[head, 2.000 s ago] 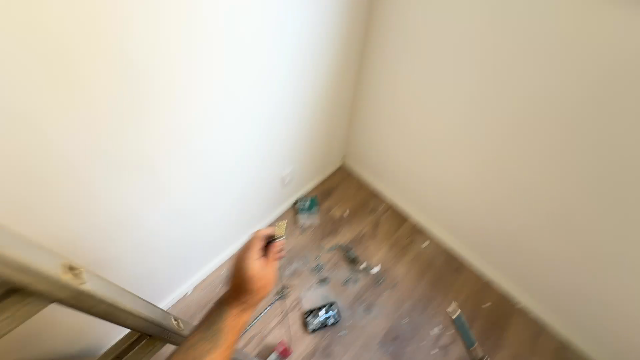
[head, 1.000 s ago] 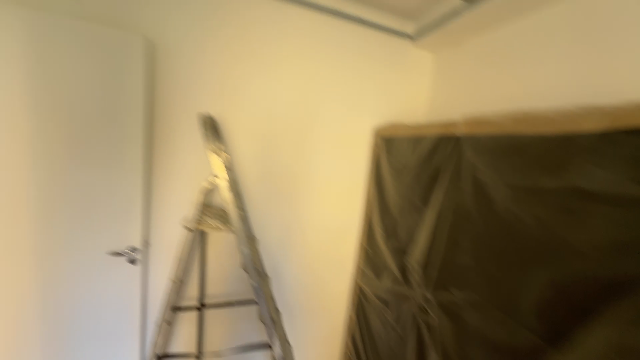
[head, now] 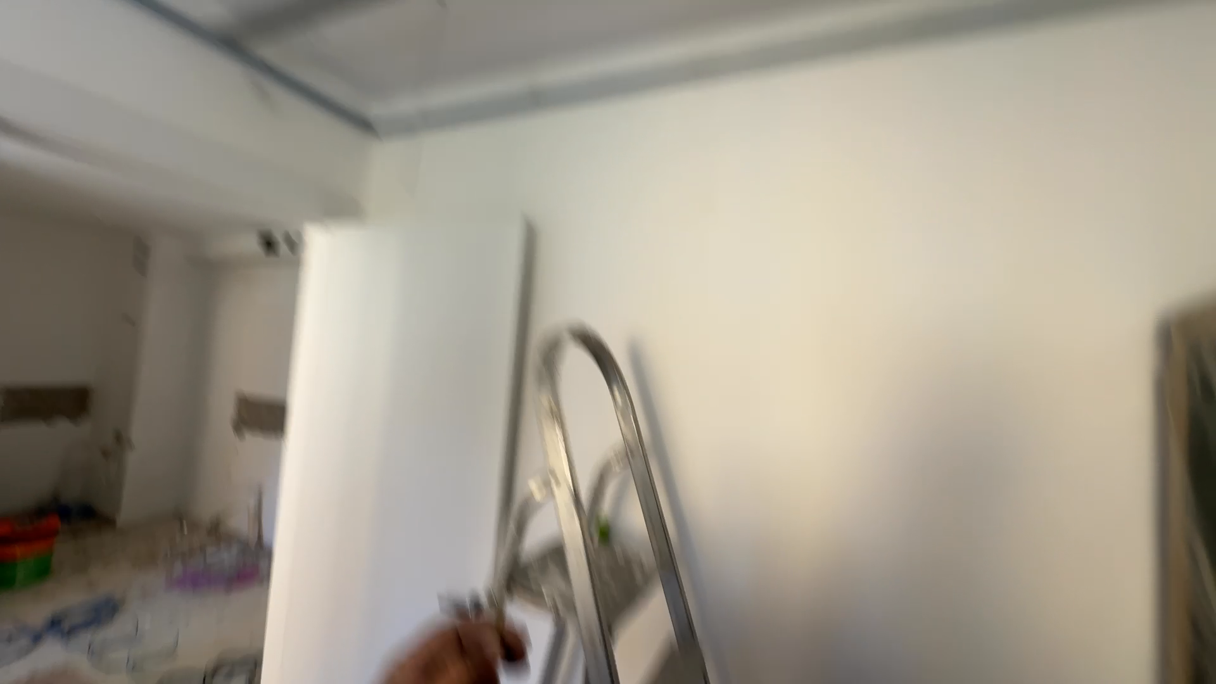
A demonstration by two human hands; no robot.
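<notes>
My left hand, blurred, shows at the bottom edge, left of an aluminium stepladder. Its fingers are beside the ladder's lower left rail; whether they touch or hold it I cannot tell. The stepladder has a tall looped top rail and a platform with a small green spot near it. Just above my hand is a blurred metal piece, which looks like the door handle. Behind stands a white door. My right hand is out of view.
Grey metal ceiling profiles run along the top of the white wall. At left, an opening shows another room with an orange and green container and scattered material on the floor. A dark, framed, covered object stands at the far right.
The view has swung from a littered floor corner up to the stepladder and door, which now look nearer. My left hand, absent one second ago, is back in view beside the ladder.
</notes>
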